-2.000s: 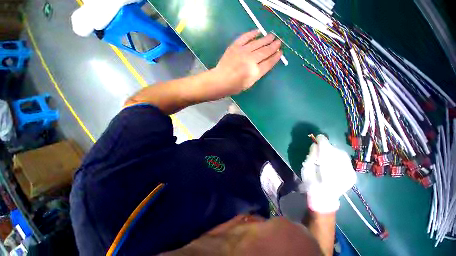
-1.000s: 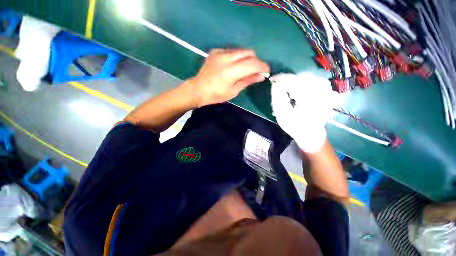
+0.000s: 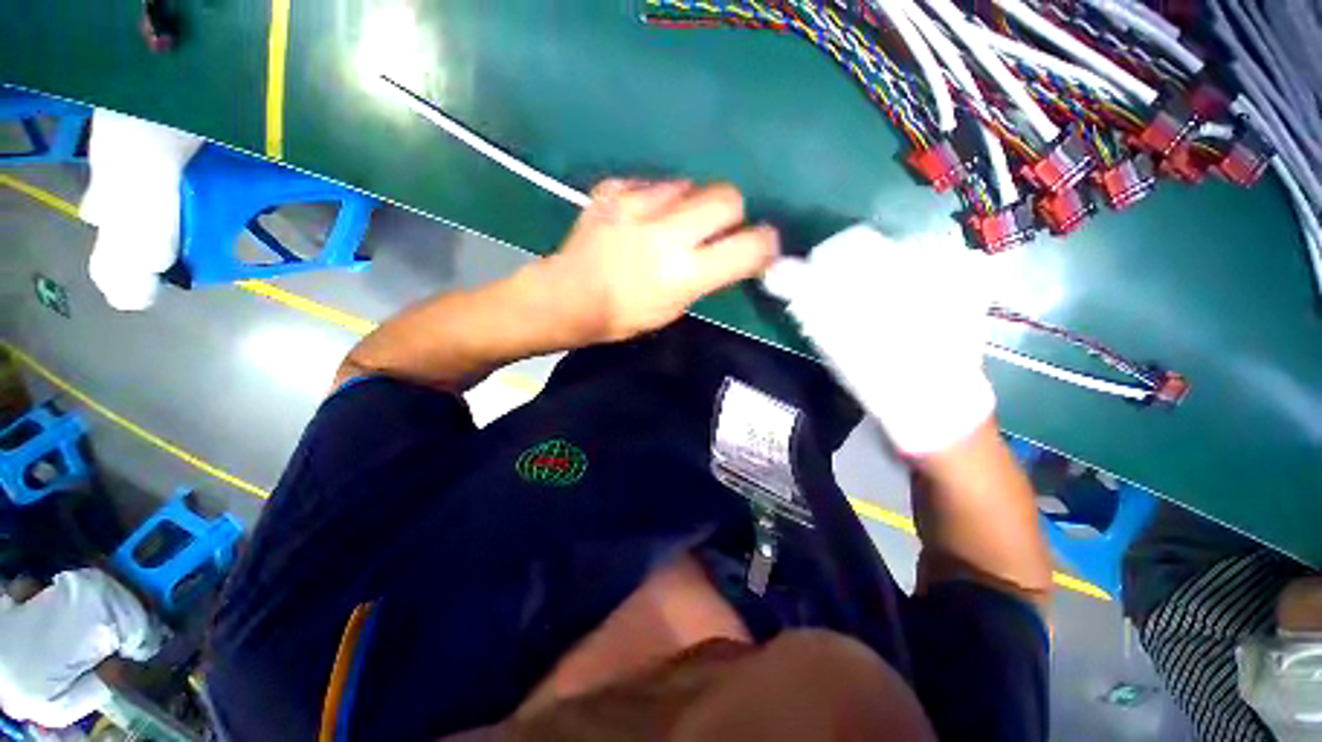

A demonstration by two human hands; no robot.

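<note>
My left hand, bare, is closed around a white sleeving tube that runs out to the upper left. A thin dark strand shows at the tube's far end. My right hand, in a white glove, is closed just right of my left fingertips. A wire harness comes out of the glove's right side, with twisted wires, a white tube over part of it and a red connector at its end. What lies between my fingertips is blurred.
A harness pile with red connectors lies at the upper right, beside a loose greyish tube pile. Yellow tape crosses the green mat. Blue stools stand beyond the bench edge. Another person's striped clothing shows at the lower right.
Both hands came together and the view turned. Since a second ago, a dark strand has appeared at the tube's far end, and the light tip between my hands no longer shows.
</note>
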